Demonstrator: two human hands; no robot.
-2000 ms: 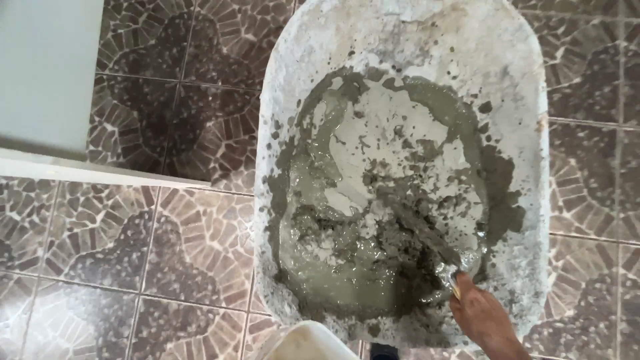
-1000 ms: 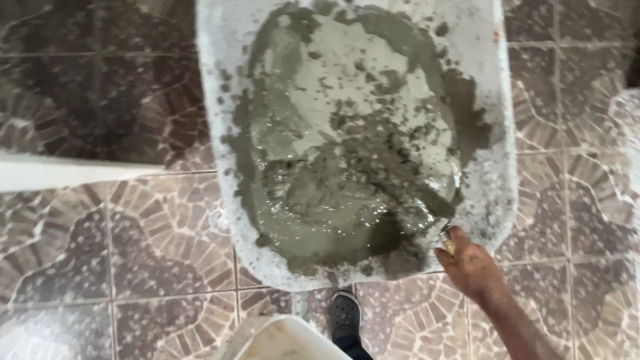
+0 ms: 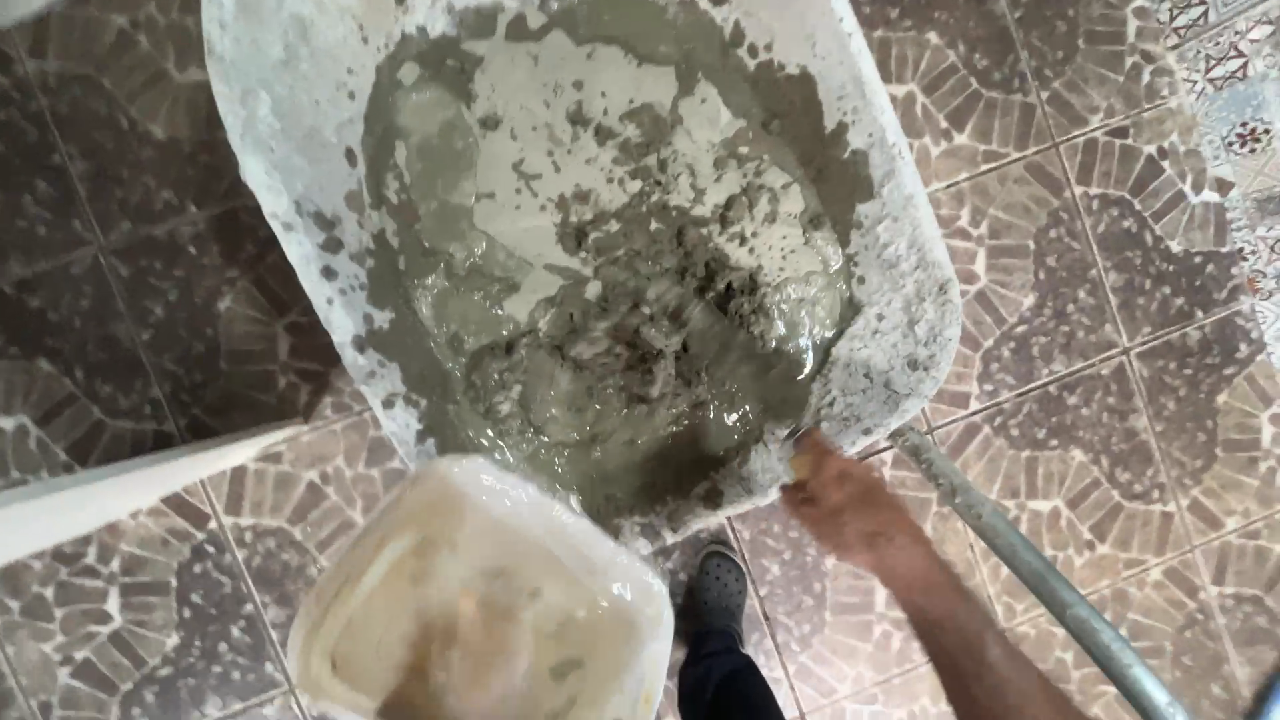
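My right hand [image 3: 850,500] is closed around the yellow handle of a mixing tool, probably a trowel, at the tub's lower right edge. Its blurred blade reaches into wet grey mortar [image 3: 640,360] with pale dry powder [image 3: 570,130] on it. The mix lies in a large white tub [image 3: 890,330] crusted with residue. At the tub's lower left rim, a whitish plastic container [image 3: 350,600] is tilted. A blurred, skin-coloured shape at its lower part appears to be my left hand [image 3: 450,655] on it; the fingers are unclear.
A grey metal pipe or handle [image 3: 1040,570] runs from the tub's lower right corner. A foot in a dark clog [image 3: 718,590] stands below the tub on patterned floor tiles [image 3: 1130,330]. A white edge [image 3: 130,485] juts in from the left.
The whitish container has come up from the bottom edge of the view to the tub's lower left rim. My right hand stays at the lower right, and the view has shifted and turned.
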